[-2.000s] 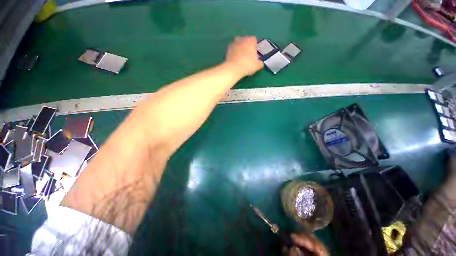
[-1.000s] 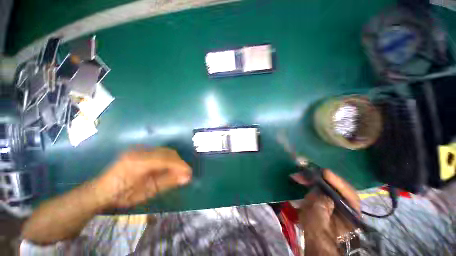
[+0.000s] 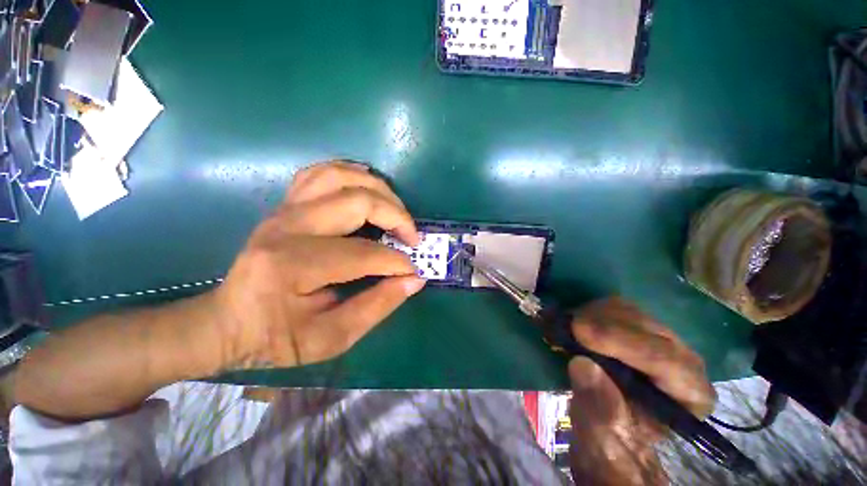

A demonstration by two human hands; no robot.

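A phone unit [image 3: 510,258] lies flat in front of me, its white dotted keypad half at left and pale plate at right. My left hand [image 3: 314,261] covers its left end, thumb and forefinger pinched at the keypad half. A thin pale solder wire [image 3: 143,291] runs from the left to this hand; a short fine line shows past the fingertips. My right hand [image 3: 642,365] holds the black soldering iron [image 3: 608,368], its tip at the dark strip between the halves. Whether the tip touches is unclear.
A second phone unit [image 3: 597,33] lies farther back, cut by the top edge. Loose LCD modules [image 3: 98,52] are heaped at the upper left. A round tan cleaning pot [image 3: 713,249] with silvery scraps stands at right, beside black equipment. The iron's cord hangs at lower right.
My left hand has reached right onto the near phone unit, after placing or handling units farther back earlier. The iron has moved left to the unit's middle. The view has come closer.
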